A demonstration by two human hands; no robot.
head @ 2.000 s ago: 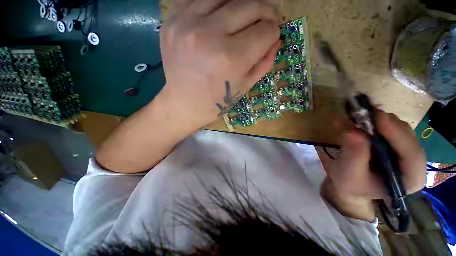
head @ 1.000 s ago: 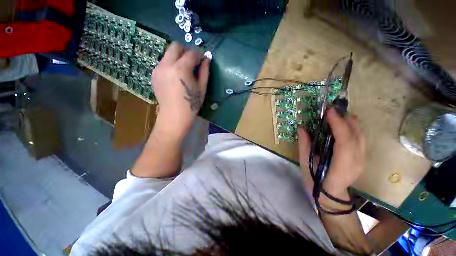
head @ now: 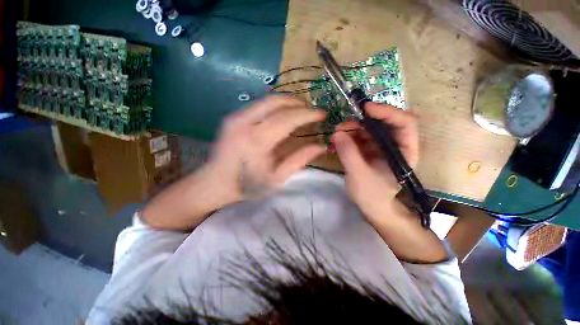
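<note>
The soldering iron (head: 385,141) is in my right hand (head: 381,152), its bare tip pointing up and left over the green PCB panel (head: 388,79). The panel lies on the tan board, its near left part covered by my hands. My left hand (head: 270,139) is blurred at the panel's left side, its thumb and forefinger apart. A thin dark strand (head: 308,134) crosses that gap to my right fingertips; whether my left fingers touch it is unclear. Dark lead wires (head: 292,84) run from the panel to white discs (head: 268,79) on the green mat.
Stacked PCB panels (head: 79,82) stand at the left bench edge, above cardboard boxes (head: 127,168). More white discs (head: 161,28) lie at the back left. A round silvery tin (head: 509,101), a black spiral item (head: 518,28) and yellow rubber bands (head: 474,167) are at right.
My left hand has come from the discs to the panel. My right hand holds the iron with its tip now pointing up-left. One white disc lies alone nearer the other discs. The camera view has shifted.
</note>
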